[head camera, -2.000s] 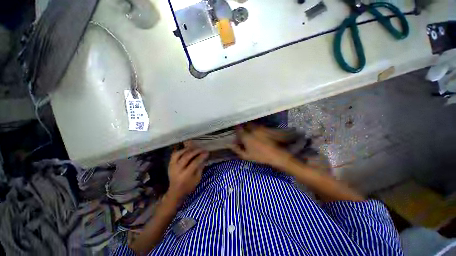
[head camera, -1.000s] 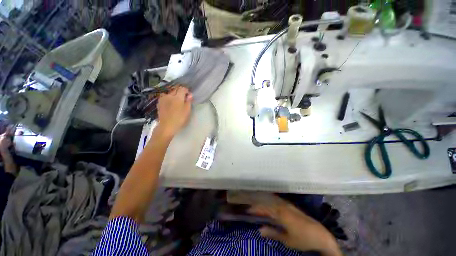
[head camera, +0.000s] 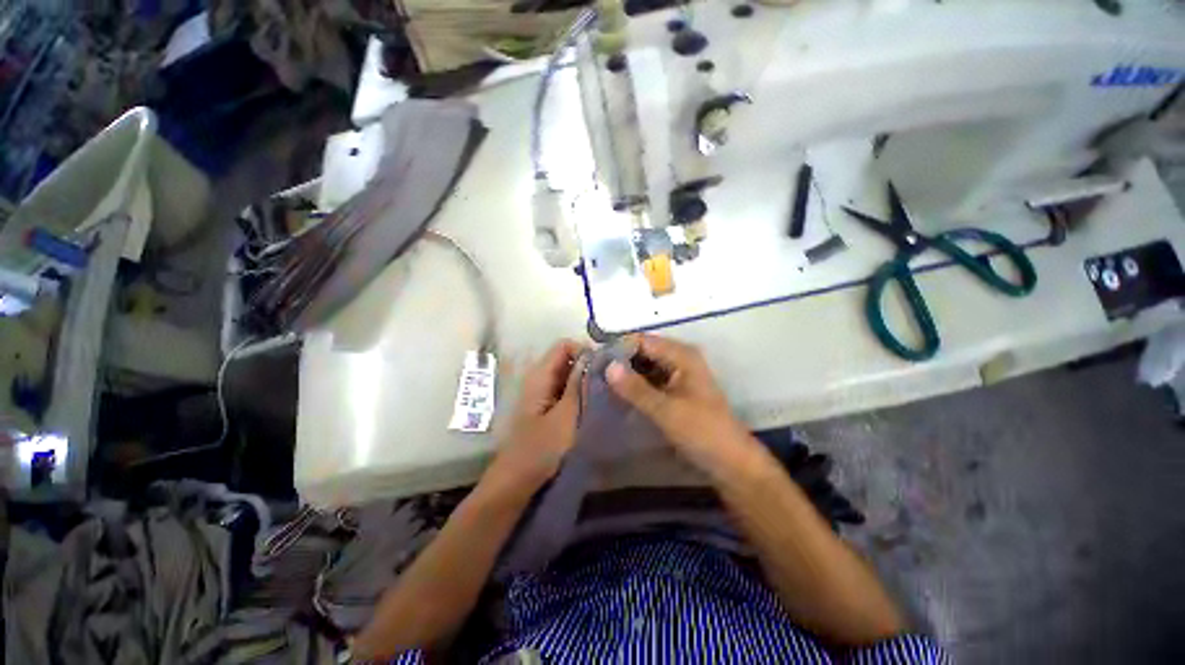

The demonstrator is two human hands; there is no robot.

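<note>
A grey-brown fabric strip [head camera: 581,448] hangs from both hands over the table's front edge toward the lap. My left hand [head camera: 547,411] grips its upper end on the left side. My right hand [head camera: 671,392] grips the same end on the right, thumb on top. Both hands are close together at the near left corner of the machine bed, below the orange block [head camera: 660,273] beside the presser foot. The strip's end is partly hidden by the fingers, so I cannot tell how many layers it has.
A fanned stack of grey strips [head camera: 390,214] lies at the table's left. A white tag [head camera: 476,391] on a cord lies beside my left hand. Green-handled shears [head camera: 910,279], a black stick [head camera: 801,201] and a black switch panel [head camera: 1133,278] are right. Heaped fabric [head camera: 117,572] is lower left.
My left hand has come from the fanned stack to the machine bed's near corner. My right hand has risen from the lap to meet it. The strip is now held between them.
</note>
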